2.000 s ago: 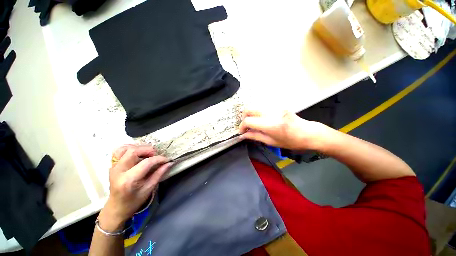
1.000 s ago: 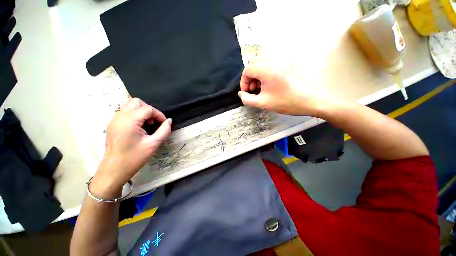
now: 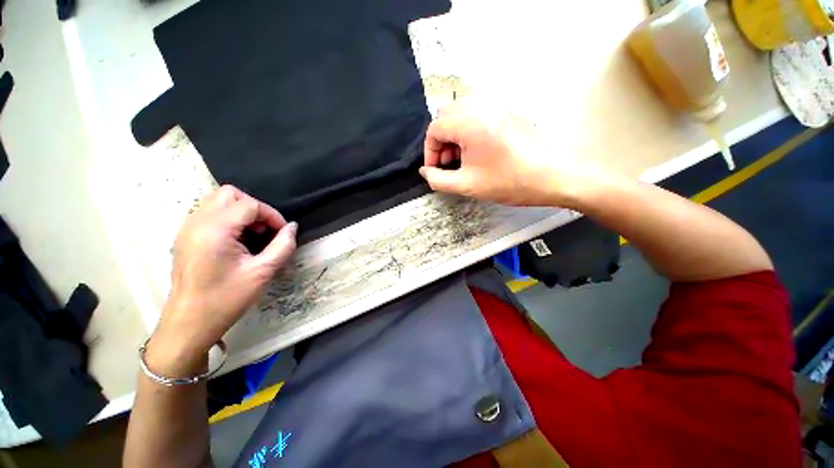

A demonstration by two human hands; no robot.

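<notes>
A black lining panel (image 3: 293, 101) with a short tab at its side lies on the glue-stained working patch (image 3: 366, 260) of the white table. A narrow black strip (image 3: 366, 207) lies along the panel's near edge. My left hand (image 3: 224, 256) pinches the near left corner of the strip and panel between thumb and fingers. My right hand (image 3: 480, 160) pinches the near right corner the same way. The fingertips partly hide both corners. The panel's far edge is cut off by the picture's rim.
A glue bottle (image 3: 681, 59) with amber contents lies at the right, its nozzle over the table edge. A yellow glue pot (image 3: 777, 20) stands at the far right beside a stained whitish piece (image 3: 807, 82). Black pieces (image 3: 46, 356) lie at the near left. A dark piece with a white label (image 3: 572, 254) shows below the edge.
Both hands have moved from the table's near edge up to the panel's near corners, and the narrow strip now lies along the panel edge. In the last second the hands have hardly moved.
</notes>
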